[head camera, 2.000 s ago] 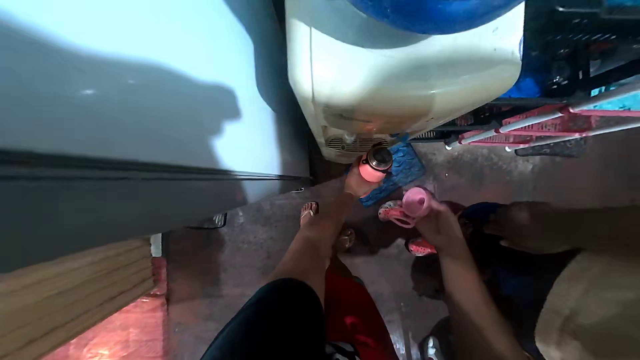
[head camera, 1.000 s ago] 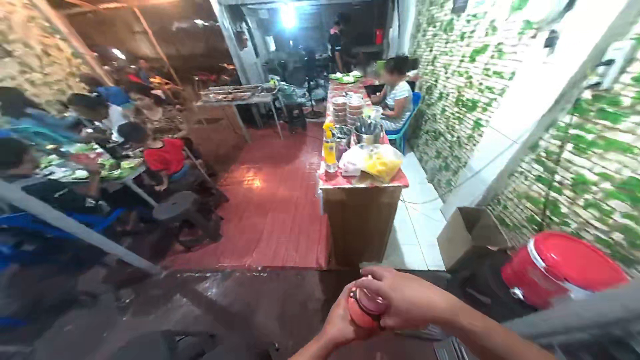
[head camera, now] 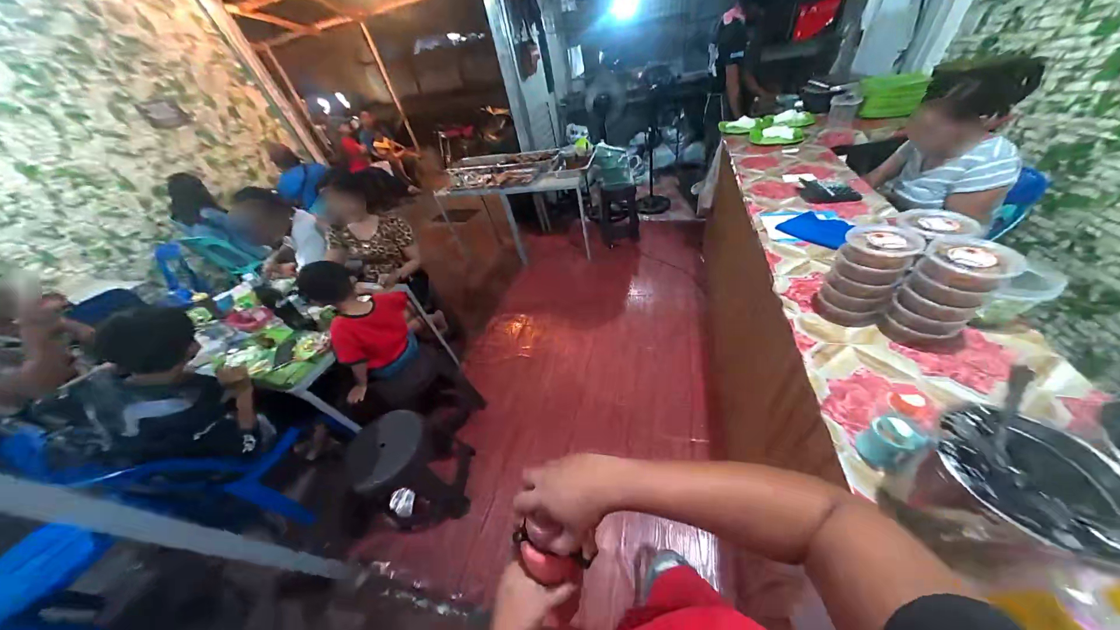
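At the bottom centre, my left hand is wrapped around the body of a pinkish-red bottle with a dark rim. My right hand comes in from the right, over the bottle, its fingers closed on a pink lid or cup at the top. My fingers partly hide both the top and the lower body. The two hands are close together, above the red floor and in front of my body.
A long counter with a floral cover runs along the right, bearing stacked round tubs and a metal container of utensils. A black stool stands at left, by people seated around a table. A grill table is farther back.
The view has moved from a white appliance to the dining area, and now farther in beside the counter. Both hands remain together on the bottle since one second ago.
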